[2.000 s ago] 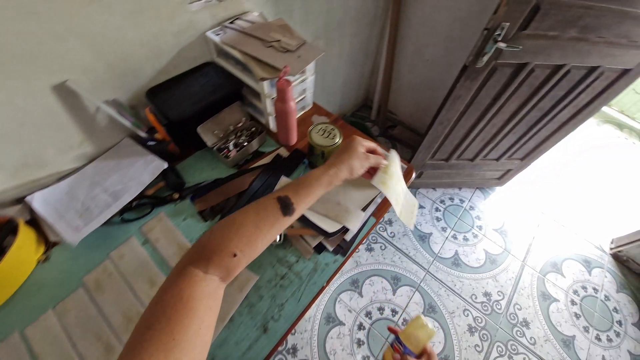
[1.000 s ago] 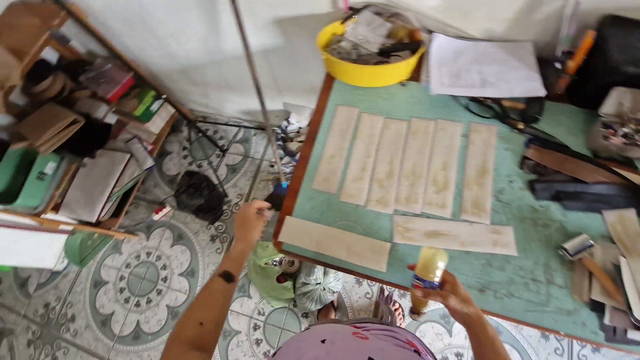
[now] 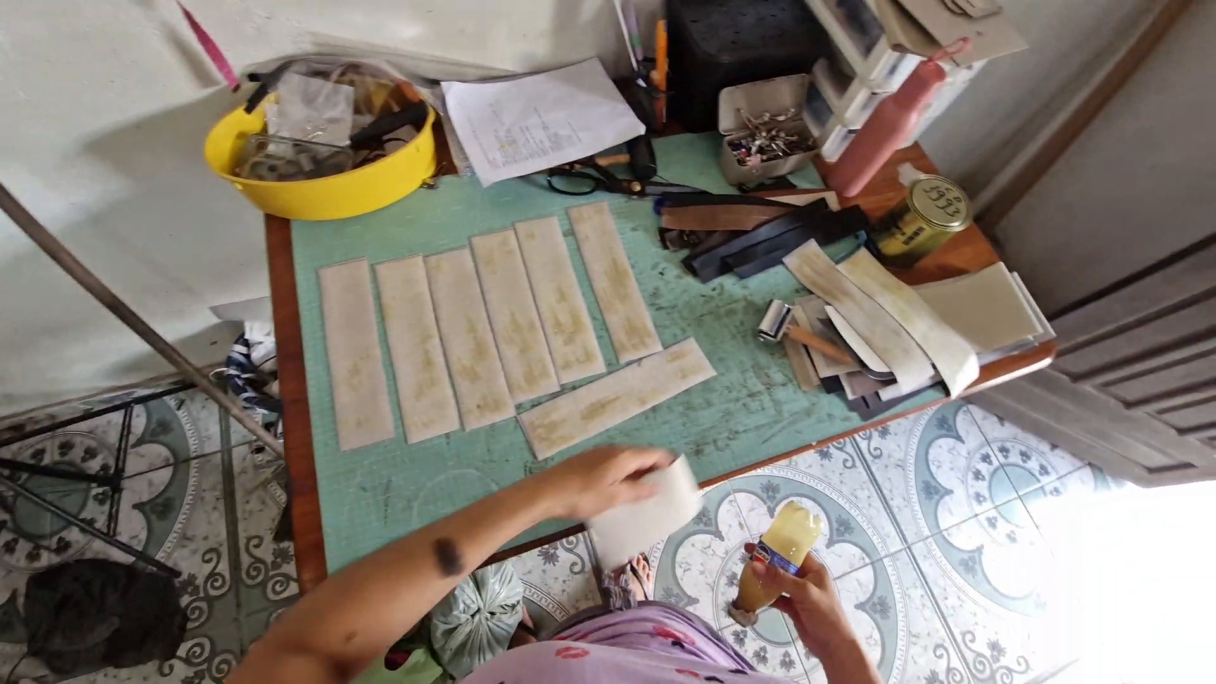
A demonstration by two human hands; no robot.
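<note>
My left hand [image 3: 613, 480] grips a pale rectangular strip [image 3: 651, 513] by its upper part, over the table's front edge. In my right hand [image 3: 803, 594] is a clear bottle of yellowish liquid [image 3: 781, 560], tilted, with a blue label band, held over the floor beyond the table. Several pale strips with yellowish smears lie side by side on the green cutting mat [image 3: 456, 489]; one smeared strip [image 3: 617, 399] lies crosswise below them. To the right, two more strips [image 3: 907, 304] rest on a pile of flat scraps, near a roller with a wooden handle [image 3: 803, 332].
A yellow basin [image 3: 323, 190] of tools and bags, printed papers [image 3: 546, 119] and scissors [image 3: 575, 179] stand or lie along the back. Further right are a box of small metal parts [image 3: 768, 142], dark strips [image 3: 779, 233], a pink bottle [image 3: 883, 128] and a can [image 3: 921, 223].
My left hand was empty beside the table's left end one second ago; it now holds a pale strip. The strip formerly along the front left of the mat is gone from there. The view has swung.
</note>
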